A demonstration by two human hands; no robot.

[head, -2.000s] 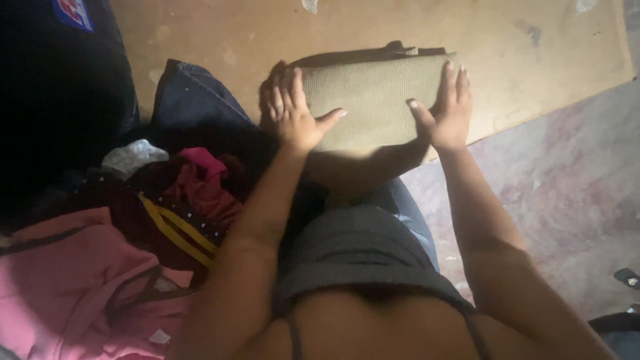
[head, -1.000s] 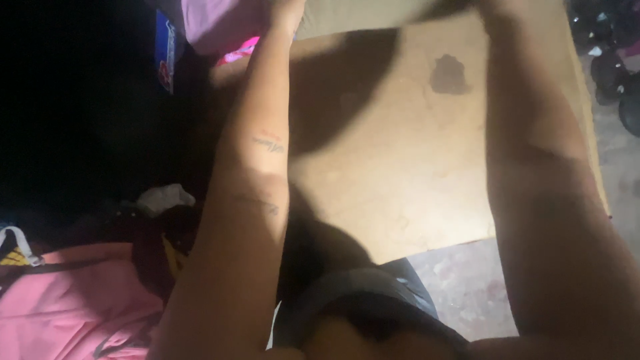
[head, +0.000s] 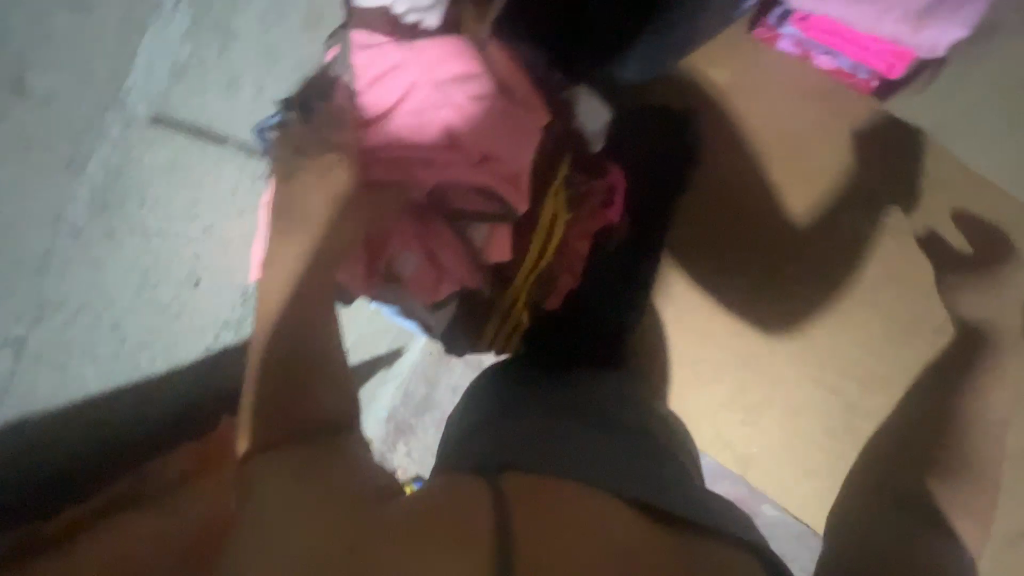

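My left hand (head: 316, 132) is blurred at the left edge of a heap of clothes, beside a pink garment (head: 448, 104); whether its fingers grip any cloth cannot be made out. A dark red cloth with yellow stripes (head: 548, 240) lies in the same heap, right of the pink one. Over the tan board (head: 744, 384) at the right, my right hand (head: 968, 240) has its thumb and fingers apart and holds nothing.
Folded pink and lilac clothes (head: 864, 48) are stacked on the board's far part. Dark cloth (head: 640, 176) lies between the heap and the board. Grey floor (head: 120, 280) shows at the left, with a dark bar (head: 120, 424) across it.
The view has swung far to the left. My left hand has moved from the board to the clothes heap. The folded beige cloth under both hands two seconds ago is not clearly visible now.
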